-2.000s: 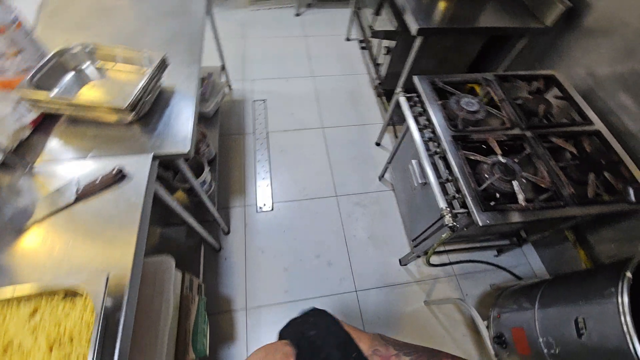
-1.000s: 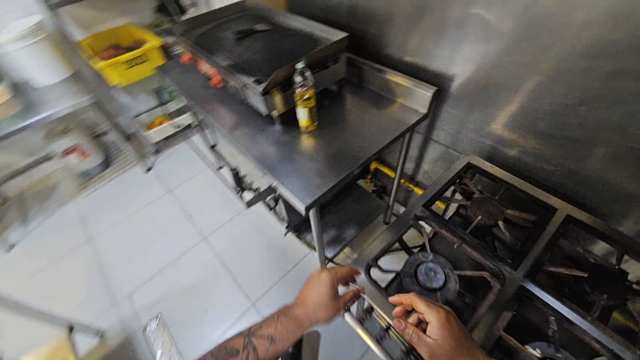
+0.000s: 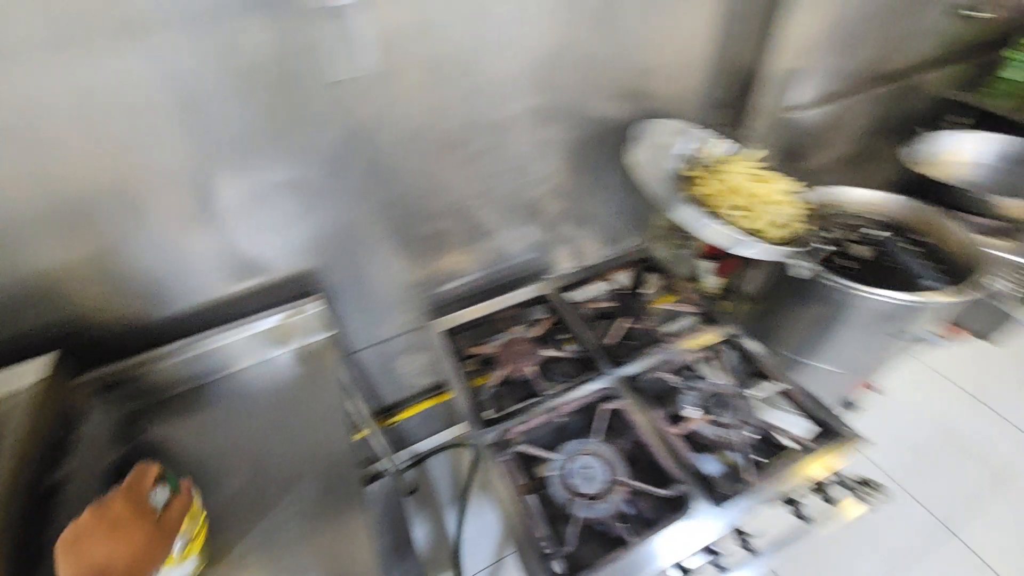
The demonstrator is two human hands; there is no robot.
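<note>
At the lower left edge, my left hand [image 3: 124, 524] is closed around the neck of an oil bottle with a green cap and yellow label [image 3: 190, 540], over the steel table [image 3: 280, 440]. My right hand is out of view. To the right of the table stands a gas stove [image 3: 592, 472] with several burners and black grates; no flame can be made out. The picture is strongly blurred by motion.
Beyond the stove is a large steel pot [image 3: 848, 320] with dark contents. A tilted metal bowl or strainer [image 3: 656, 168] with pale yellow cut food [image 3: 748, 196] rests by its rim. Another metal bowl [image 3: 960, 160] is at far right. A dark hose hangs between table and stove.
The view has swung right. My left hand has gone from beside the stove to the oil bottle, which stood untouched on the table. My right hand has left the view.
</note>
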